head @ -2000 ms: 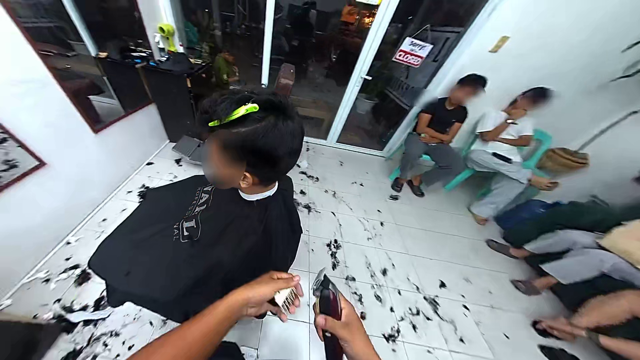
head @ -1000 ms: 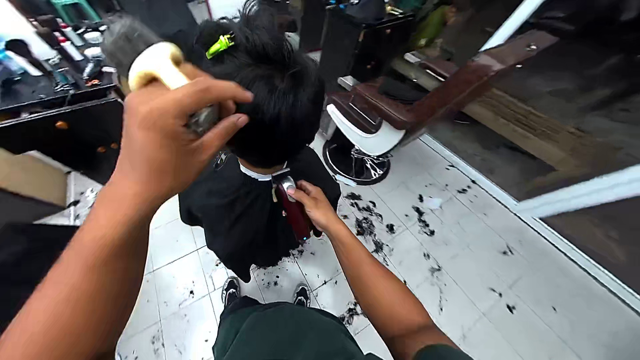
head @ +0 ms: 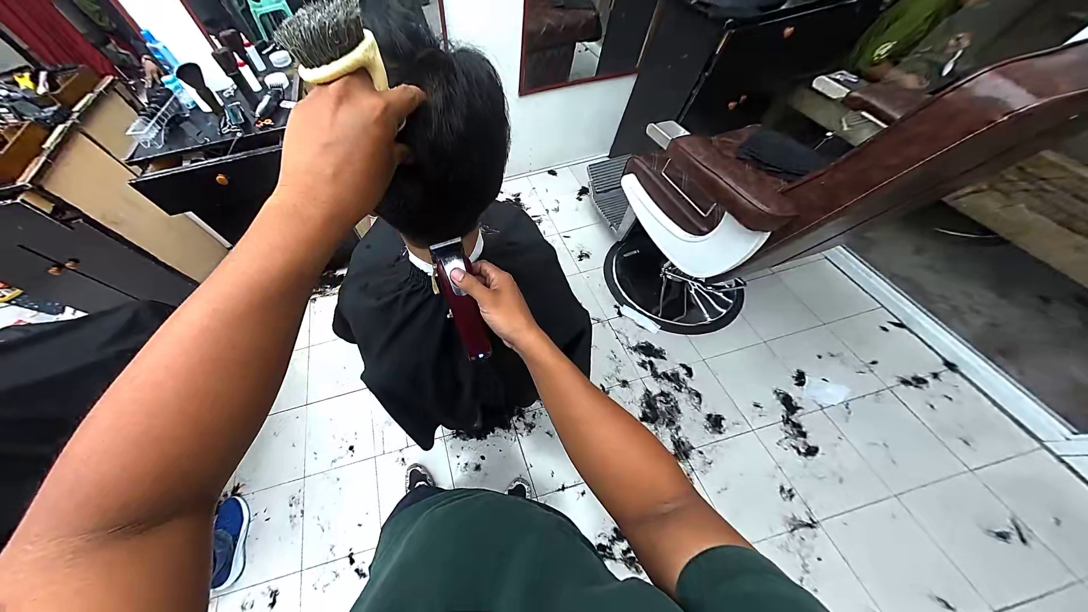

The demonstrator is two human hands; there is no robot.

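Observation:
My left hand holds a neck duster brush with grey bristles and a cream handle, its fingertips against the side of the seated person's dark hair. In my right hand is a dark red hair clipper, its blade end up at the nape, just over the white neck strip. A black barber cape covers the person's shoulders and back. The face is turned away and hidden.
A brown barber chair stands at the right on a round base. On the left, a black counter bears bottles, brushes and clippers. Cut hair lies on the white tiles. A blue shoe shows at the lower left beside black cloth.
Two seconds ago both hands were in front of me, away from the head. One second ago the clipper was at the nape. The green clip seen earlier is not visible now. The view has swung strongly.

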